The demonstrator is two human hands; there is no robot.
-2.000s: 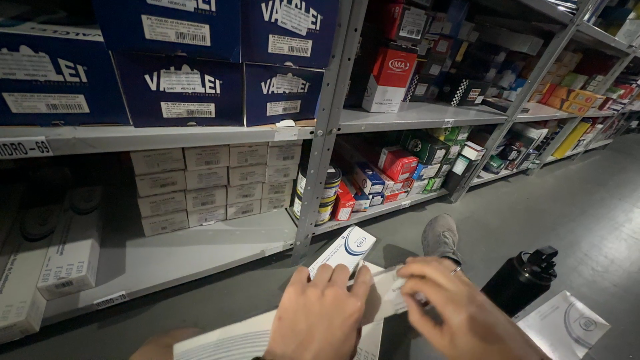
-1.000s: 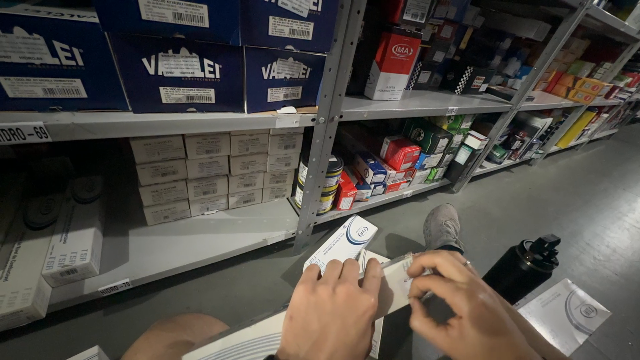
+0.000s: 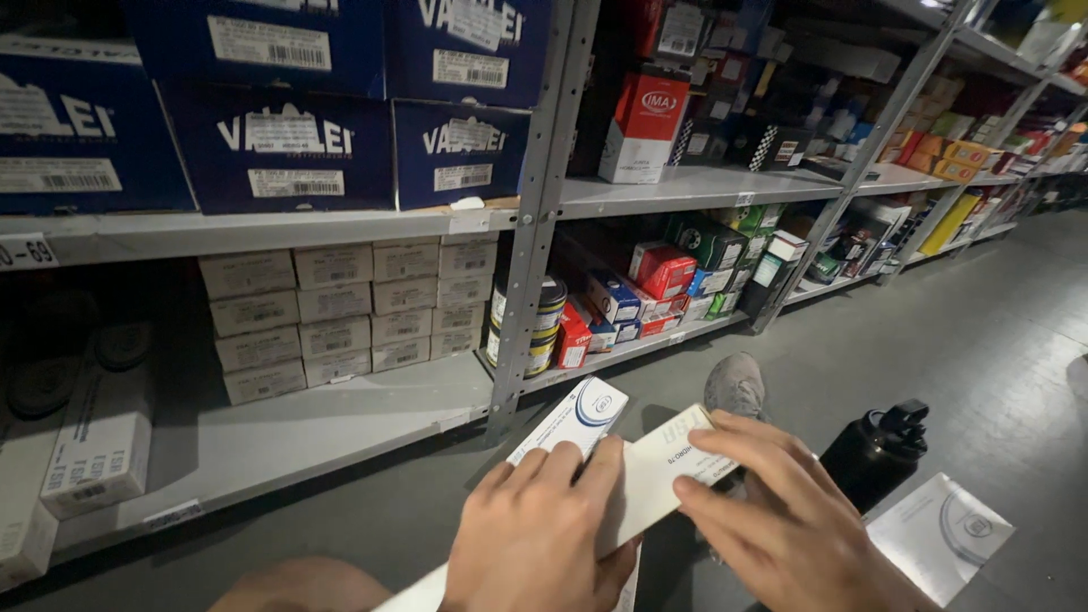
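A long white cardboard box point(image 3: 653, 476) with print on its end lies across the lower middle of the head view. My left hand point(image 3: 540, 523) grips it, fingers over its top and thumb beneath. At its far end, the fingers of my right hand point(image 3: 756, 484) are spread and touch the printed face near a label; whether they pinch anything is unclear. Another white box point(image 3: 586, 412) with blue curved lines sits just beyond my left hand. The lower part of the long box is partly hidden by my left hand.
A black bottle point(image 3: 875, 455) and a white box point(image 3: 943, 535) stand right of my right hand. Ahead runs a grey metal shelf point(image 3: 382, 404) with stacked small cartons point(image 3: 336, 297) and blue boxes point(image 3: 280, 153). A shoe point(image 3: 735, 387) is on the floor.
The long box's end, mostly covered by my right hand earlier, now shows its print. My right fingers have shifted over its face; my left hand keeps its hold.
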